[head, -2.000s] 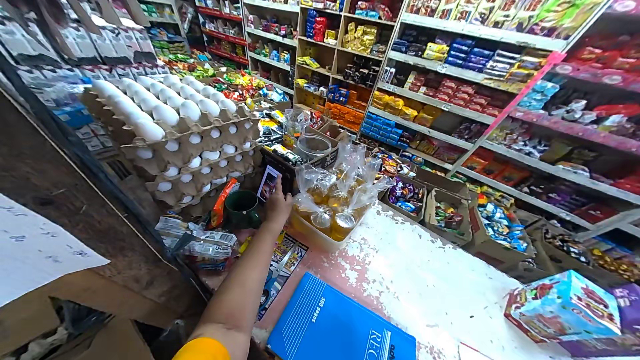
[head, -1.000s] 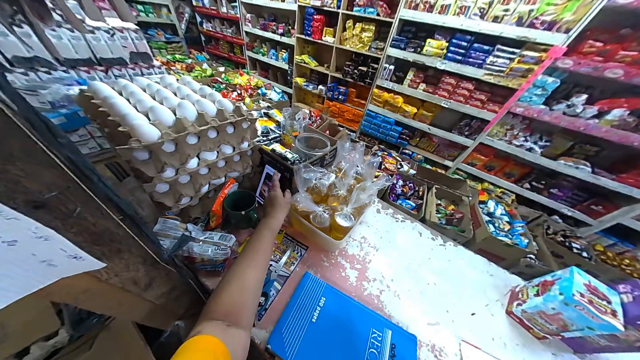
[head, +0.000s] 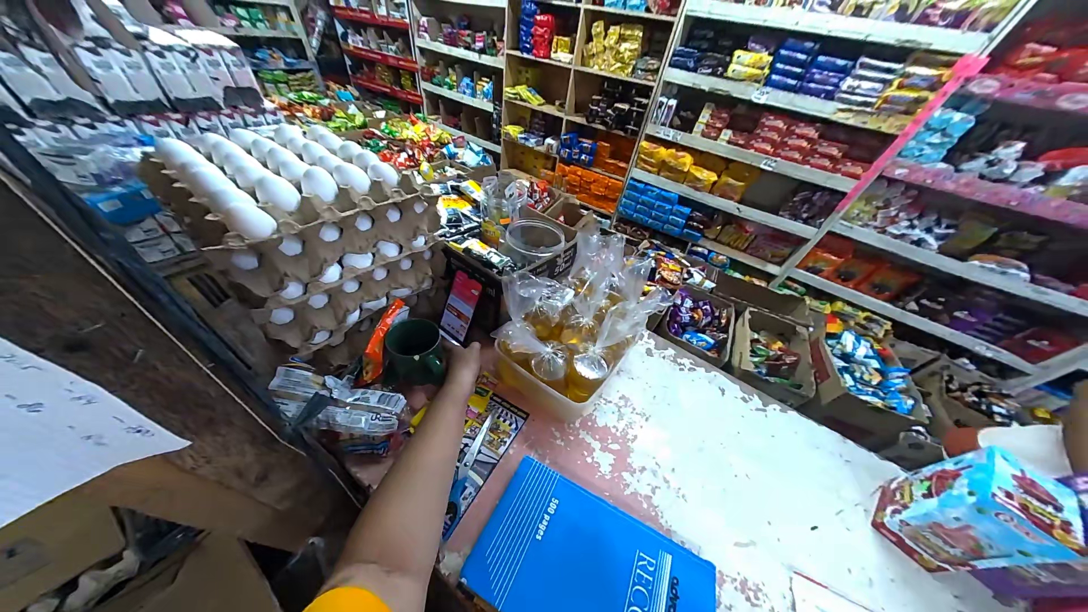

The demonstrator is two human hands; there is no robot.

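My left hand (head: 463,367) reaches in from the bottom of the head view, below a yellow sleeve. It is at the lower edge of a phone (head: 461,308) with a lit screen, which stands tilted against a dark box. Its fingers are mostly hidden, so whether they grip the phone cannot be told. Just left of the hand is a dark green mug (head: 414,350). To its right, a plastic tub (head: 552,399) holds several knotted clear bags of yellowish liquid (head: 586,361). Scissors (head: 476,450) lie on a printed sheet under the forearm. My right hand is out of view.
Stacked egg trays (head: 331,246) rise at the left. A blue record book (head: 586,544) lies on the worn counter (head: 765,476). A colourful carton (head: 977,510) sits at the right, with part of a person's arm (head: 1076,429) behind it. Stocked shelves (head: 765,161) stand beyond.
My left hand has moved down from the phone's screen to its lower edge. The screen now shows a red area. Part of a person's arm has appeared at the right edge.
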